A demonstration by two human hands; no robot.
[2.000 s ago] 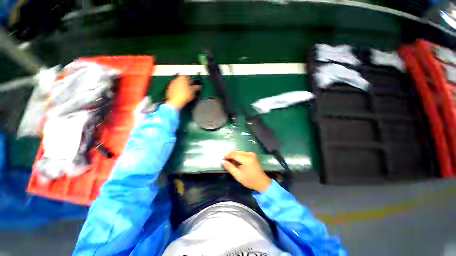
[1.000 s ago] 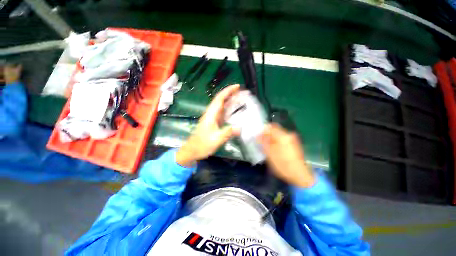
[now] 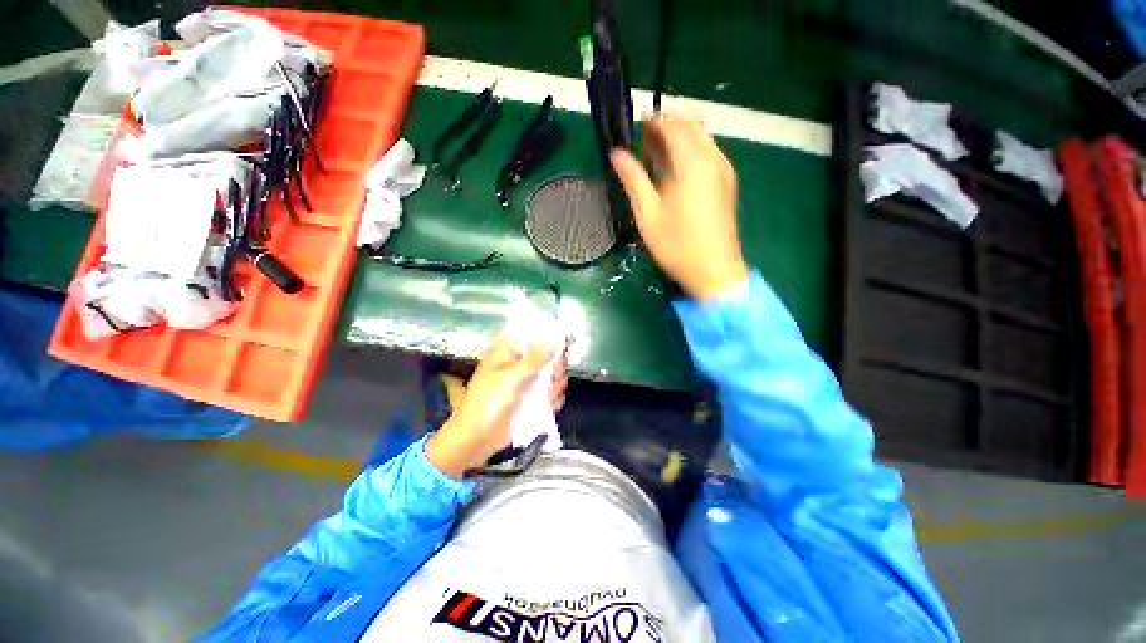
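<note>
My left hand [image 3: 484, 408] holds a white-wrapped cabled unit [image 3: 538, 399] at the bench's front edge, above my lap. A thin black lead hangs below the wrapper. My right hand [image 3: 689, 207] is over the bench at the lower part of the black electric screwdriver [image 3: 610, 94], which has a green label. The thumb is at the screwdriver's side and the fingers are bent. Whether they grip it is hidden. The round grey mesh dish [image 3: 569, 220] lies just left of the screwdriver. Small silvery specks [image 3: 625, 270] lie near the dish.
An orange-red tray [image 3: 346, 176] on the left carries bagged units and black leads. Beside it lie a crumpled white bag [image 3: 387, 195] and a thin black cable [image 3: 434, 263]. Black tools [image 3: 534, 148] lie behind the dish. A black divided tray [image 3: 961, 314] with white bags stands right, beside red trays [image 3: 1106, 314].
My right hand has left the white-wrapped unit and moved up to the screwdriver. My left hand has lowered the unit towards my lap. The dish, hidden a second ago, shows again.
</note>
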